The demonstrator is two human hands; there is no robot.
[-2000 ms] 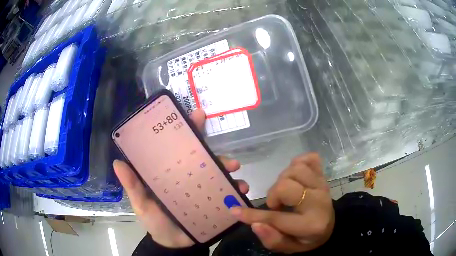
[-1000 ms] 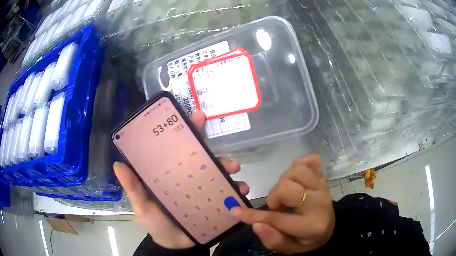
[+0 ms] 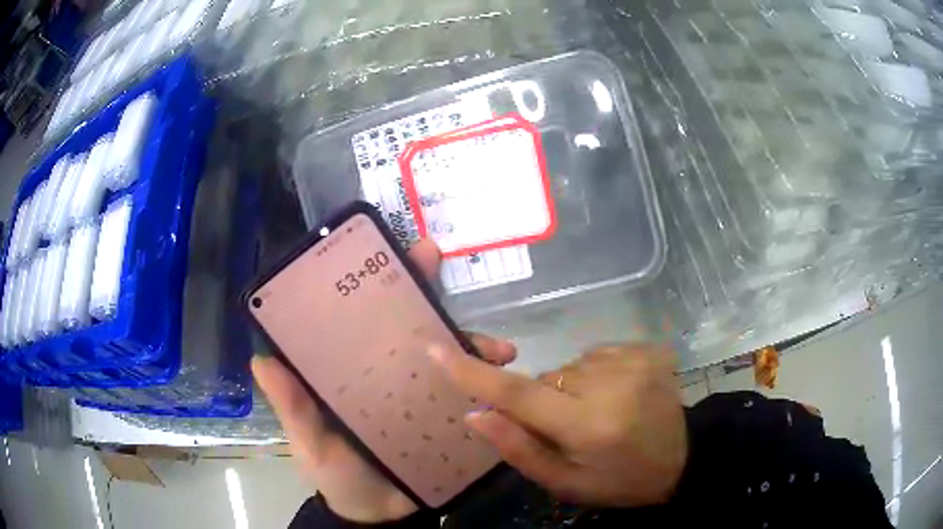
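Note:
My left hand (image 3: 341,455) is closed around the smartphone (image 3: 362,351), thumb along its left edge and fingertips at its right edge. The pale pink calculator screen reads "53+80", with a faint smaller line below. My right hand (image 3: 589,424), slightly blurred, is over the phone's right side, index fingertip at the upper keys, holding nothing. The clear plastic box (image 3: 610,227) lies behind the phone. The red-bordered label (image 3: 481,186) is on it, over a printed label sheet (image 3: 379,155). The phone hides the box's lower left corner.
A blue plastic tray (image 3: 155,300) with rows of white cylinders (image 3: 78,258) stands at left. Wrapped stacks of clear trays (image 3: 744,176) lie behind and to the right. A brown cardboard piece (image 3: 129,467) is on the tiled floor at lower left.
My right index finger has moved up and left from the blue key to the upper keys. The phone has shifted slightly right and down, and the clear box appears slightly shifted too.

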